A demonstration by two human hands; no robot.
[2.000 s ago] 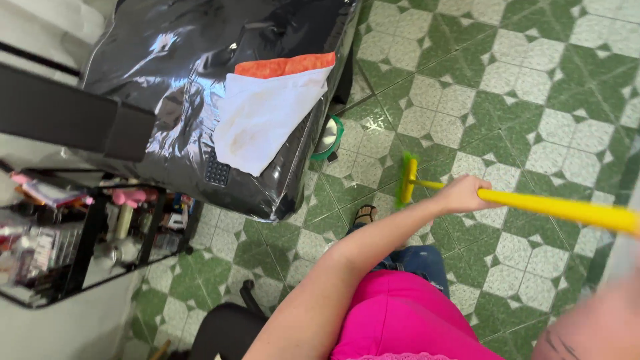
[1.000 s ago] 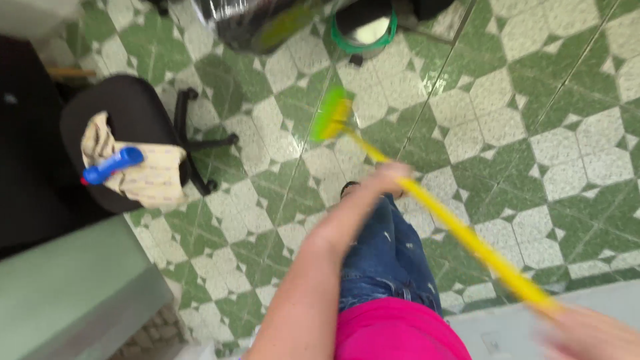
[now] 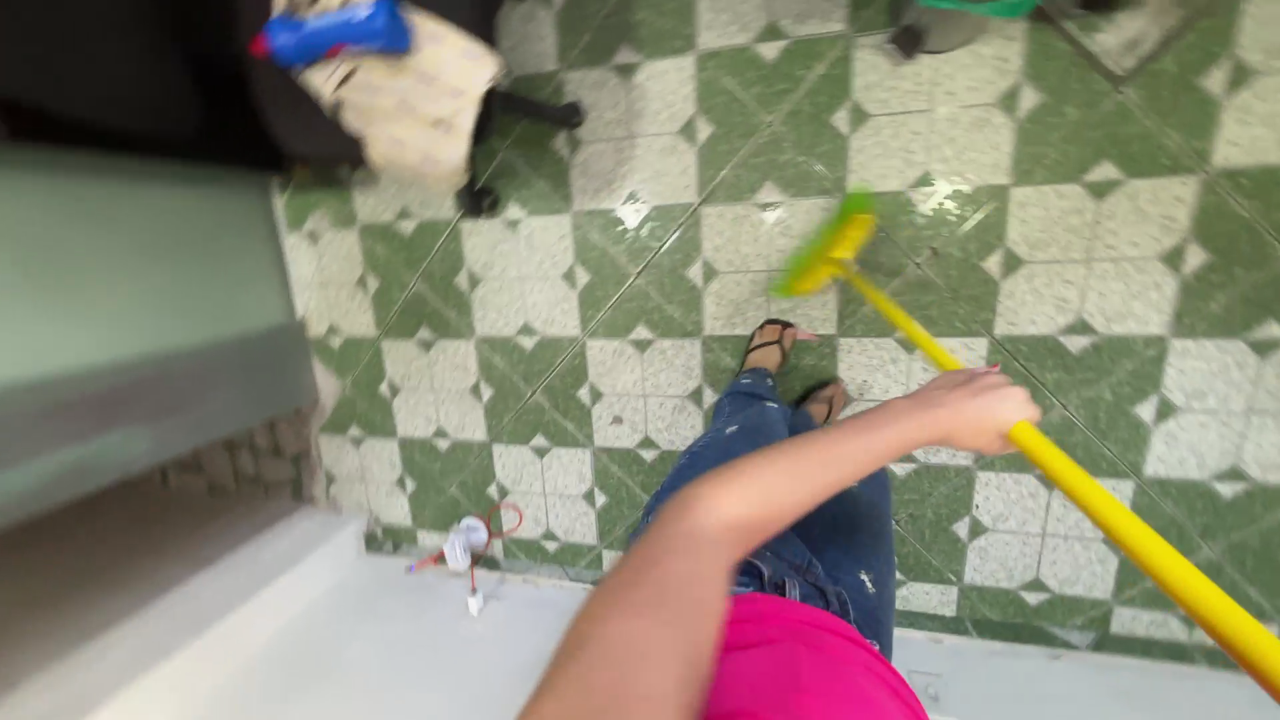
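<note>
My left hand (image 3: pixel 985 410) is closed around the yellow handle (image 3: pixel 1130 525) of a broom, partway along it. The handle runs from the lower right edge up to the yellow broom head (image 3: pixel 838 250), whose green bristles lie at the tile floor just beyond my sandaled feet (image 3: pixel 768 345). The broom head is slightly blurred and tilted. My right hand is out of view, as is the far end of the handle.
At upper left, a black wheeled chair (image 3: pixel 500 105) bears a cream cloth (image 3: pixel 410 100) and a blue bottle (image 3: pixel 345 35). A red cord with a white fitting (image 3: pixel 465 545) lies by the pale wall (image 3: pixel 520 640). A green-rimmed object (image 3: pixel 975 8) shows at the top edge.
My right hand, on the handle's end a second ago, has left the view. The broom head is now nearer my feet, and both feet show. The view has shifted.
</note>
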